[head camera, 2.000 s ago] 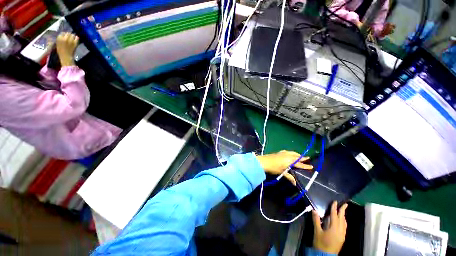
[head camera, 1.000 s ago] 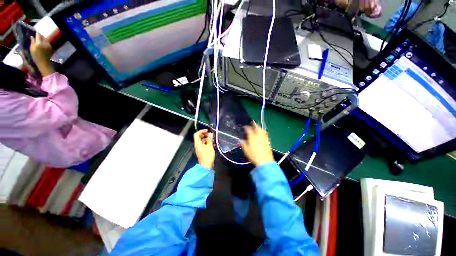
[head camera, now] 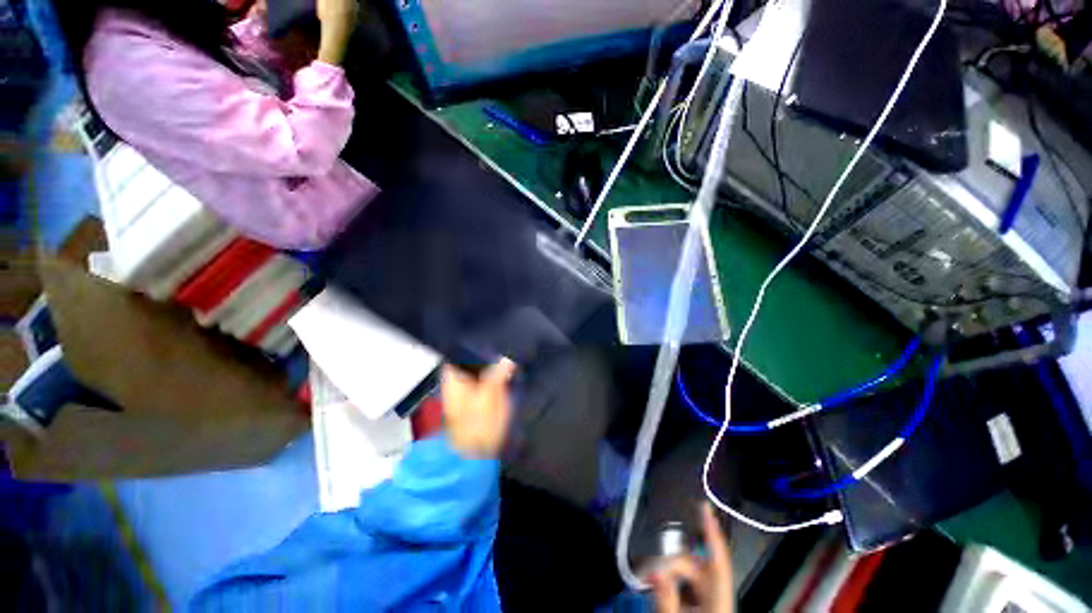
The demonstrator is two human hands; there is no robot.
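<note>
My left hand (head camera: pixel 477 410), blurred, is at the lower middle, at the near edge of a large dark slab, apparently a tablet (head camera: pixel 437 258), over the white foam tray (head camera: pixel 359 353). My right hand (head camera: pixel 695 581), partly cut off by the bottom edge, holds the end of a white cable (head camera: pixel 653 455) with a small silver plug. A blue-grey plate with a pale rim (head camera: pixel 667 281) lies on the green bench. A second dark tablet (head camera: pixel 916 455) lies at the right with a white plug in its near edge and blue cables over it.
The grey tester (head camera: pixel 886 228) carries another dark tablet (head camera: pixel 880 78). A mouse (head camera: pixel 583 180) lies by the left monitor (head camera: pixel 539 36). A person in pink (head camera: pixel 222 126) is at the left, above stacked trays (head camera: pixel 192 258). An open cardboard box (head camera: pixel 156 383) stands at lower left. Trays show at lower right.
The view has turned left. The dark tablet has left the middle of the bench, showing the pale-rimmed plate, and is over the left tray. My right hand has moved down with the white cable.
</note>
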